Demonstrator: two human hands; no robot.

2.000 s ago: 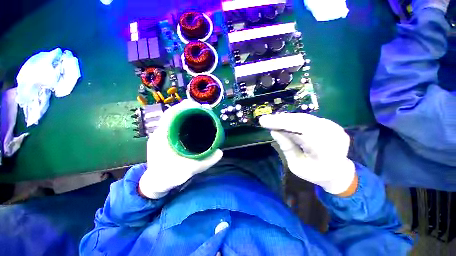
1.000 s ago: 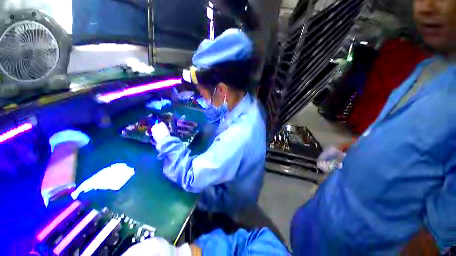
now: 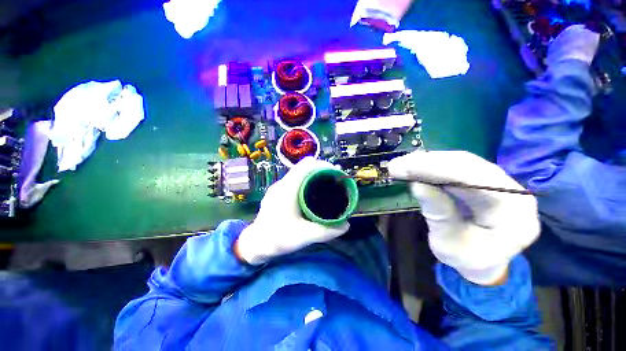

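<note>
My left hand [image 3: 283, 218], in a white glove, holds the green-rimmed coating pot [image 3: 303, 200], dark inside, over the near edge of the board. My right hand [image 3: 473, 212], also white-gloved, holds a thin dark brush [image 3: 473, 186] like a pen, its shaft lying almost level. Its tip end points left toward the pot's rim; the exact tip is hard to make out. The power circuit board [image 3: 268, 179] lies on the bench, with three red toroidal inductors [image 3: 295, 110] in a row and three pale heat sinks [image 3: 374, 126] to their right.
Crumpled white cloths lie on the green bench [image 3: 171, 219] at left [image 3: 96, 120], at the top [image 3: 191, 15] and at the upper right [image 3: 439, 51]. A person's blue sleeve [image 3: 549, 130] and gloved hand are at another board at right. Part of a board shows at the far left edge.
The view has swung from the neighbouring workers back down to the board. Compared with two seconds ago, the brush is more visible, pointing at the pot, and the board appears further right.
</note>
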